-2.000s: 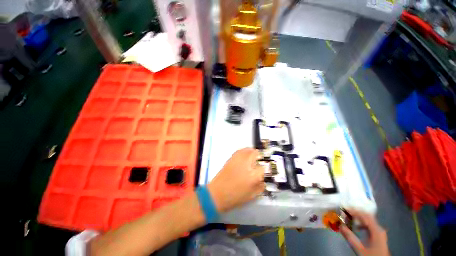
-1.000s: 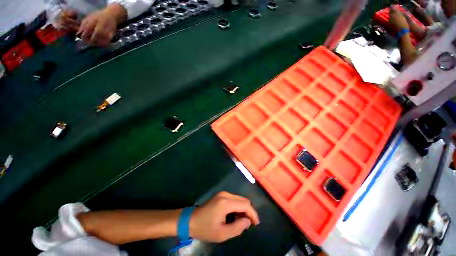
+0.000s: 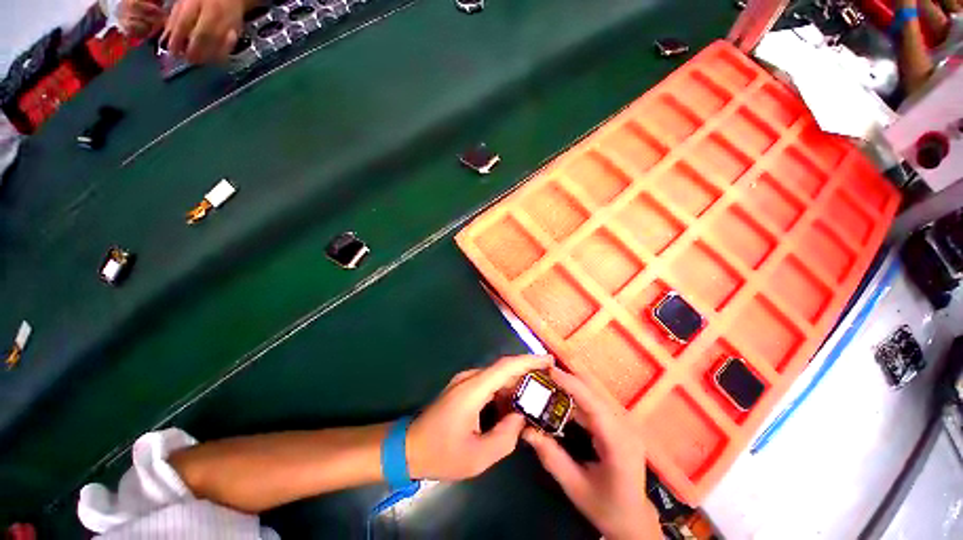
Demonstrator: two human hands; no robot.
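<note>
My left hand (image 3: 465,422), with a blue strap on its wrist, comes in from the lower left. My right hand (image 3: 600,464) comes up from the bottom edge. Both hands hold one small open watch module (image 3: 543,402) between their fingertips, just left of the tray's near end. Its open side faces up and shows a white rectangle beside dark and gold parts. The red-orange tray (image 3: 641,398) lies to the right; two modules with dark glass faces, one (image 3: 677,316) and another (image 3: 738,383), sit in its pockets.
Several modules and white pieces with gold strips lie on the green belt (image 3: 264,306). Another person's hands (image 3: 201,26) are at a grey tray (image 3: 301,26). At right are the white press table (image 3: 834,454), a small black pile (image 3: 900,355) and white paper (image 3: 824,79).
My right hand has come into view and joined my left hand. The open module now shows between them. The view has shifted slightly; the press table's black fixtures have mostly left the picture.
</note>
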